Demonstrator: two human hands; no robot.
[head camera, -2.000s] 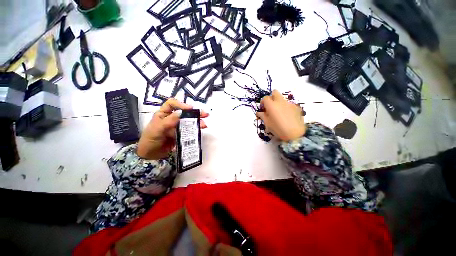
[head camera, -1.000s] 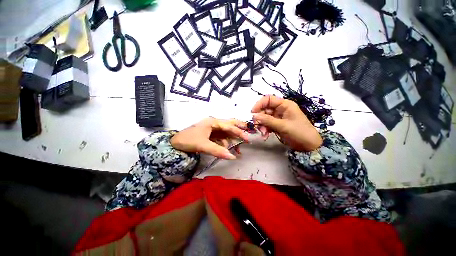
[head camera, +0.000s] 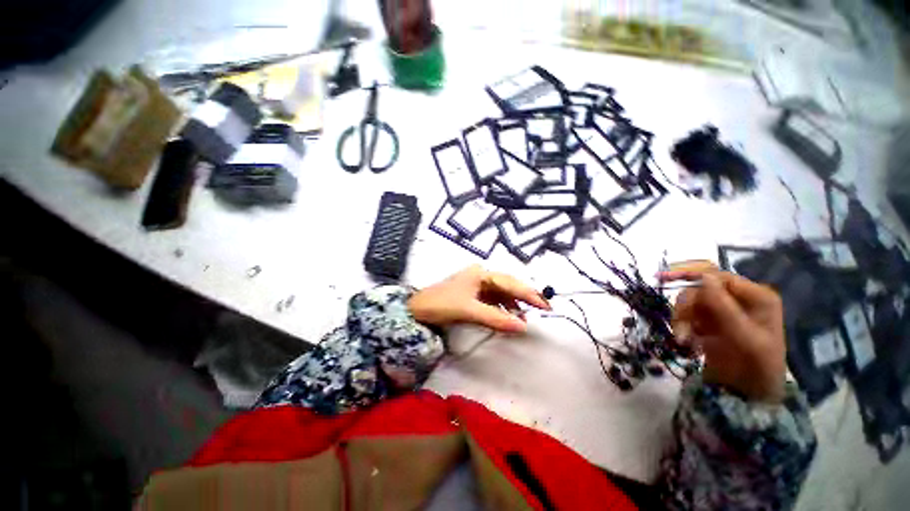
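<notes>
My left hand is left of the loose strings, with its thumb and fingers around a hang tag seen nearly edge-on and blurred. A small black seal end shows at its fingertips. A thin cord runs from there across to my right hand, which pinches it and is blurred. The loose tangle of black seal strings lies between the hands, partly behind the right one. A heap of black-bordered cards lies beyond. The neat black card stack stands above my left wrist.
Strung tags spread at the right, near my right hand. A spare string bundle lies behind. Scissors, a green cup, banded card stacks, a dark slab and a cardboard box are on the left and back.
The view has swung left. My right hand first came from the strings to my left hand, and is now drawn away to the right with the cord stretched between them. The tag has tipped edge-on.
</notes>
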